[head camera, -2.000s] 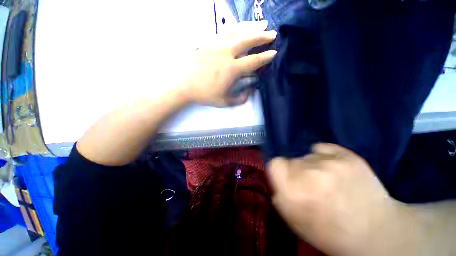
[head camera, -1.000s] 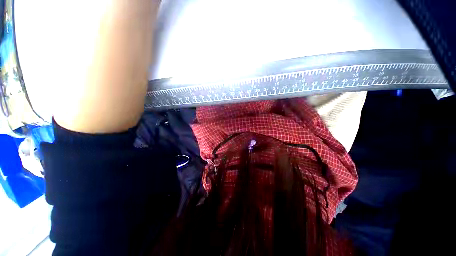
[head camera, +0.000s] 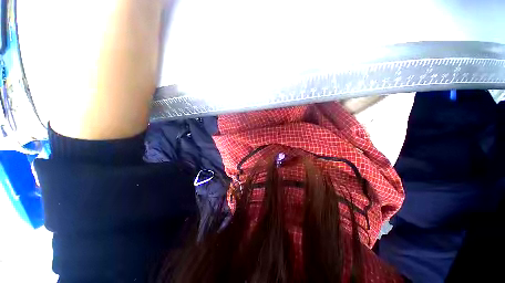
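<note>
No hand shows. My left forearm (head camera: 119, 72), in a black sleeve (head camera: 111, 210), lies over the left part of the white table (head camera: 249, 44) and runs out of the top edge, so my left hand is cut off. My right hand and arm are out of the picture. Dark navy cloth (head camera: 437, 182) hangs below the table edge at the right. A grey measuring tape (head camera: 332, 83) runs along the table's front edge.
Red checked clothing (head camera: 310, 132) with long brown hair over it is below the table edge. Dark cloth with a light ring (head camera: 204, 177) lies beside it. A blue crate (head camera: 21, 188) is at the lower left. A pale cloth (head camera: 390, 124) is right of the red clothing.
The view has tipped down since two seconds ago, and both hands and the navy garment on the table have left the picture. Over the last second, the dark cloth at the upper right has gone.
</note>
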